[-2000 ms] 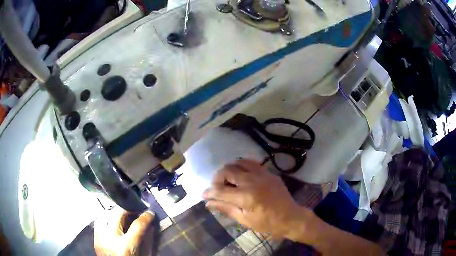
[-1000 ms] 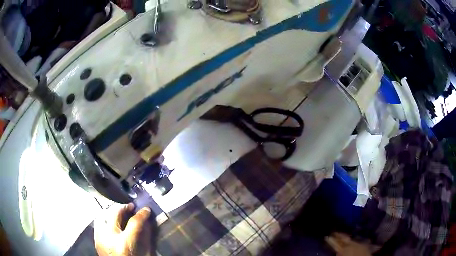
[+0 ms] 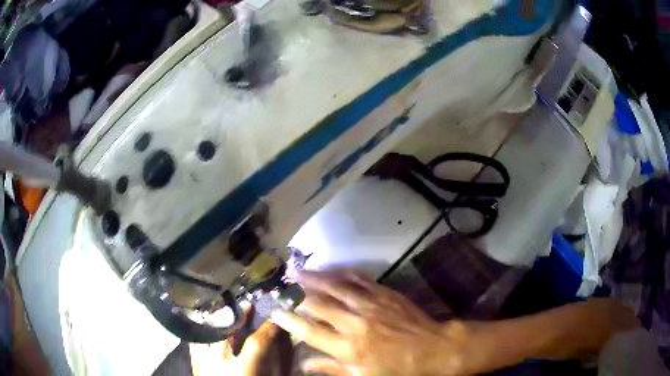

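My right hand lies palm down over the cloth, fingers spread and fingertips close to the presser foot. My left hand is at the bottom edge, partly cut off, with its fingertips just below the lit needle area; its grip cannot be made out. Plaid fabric shows beyond my right hand; most of it is hidden under my hands. The white sewing machine head, with a blue stripe, stretches across the view. The needle itself is not clearly visible.
Black shears lie on the machine bed under the arm, beyond my right hand. White scraps hang over a blue container at the right. More plaid cloth is at the right edge. Dark cloth is heaped upper left.
My right hand has come back from the lower right onto the cloth near the presser foot. Less of the plaid fabric shows. The view has shifted, and the shears appear farther right.
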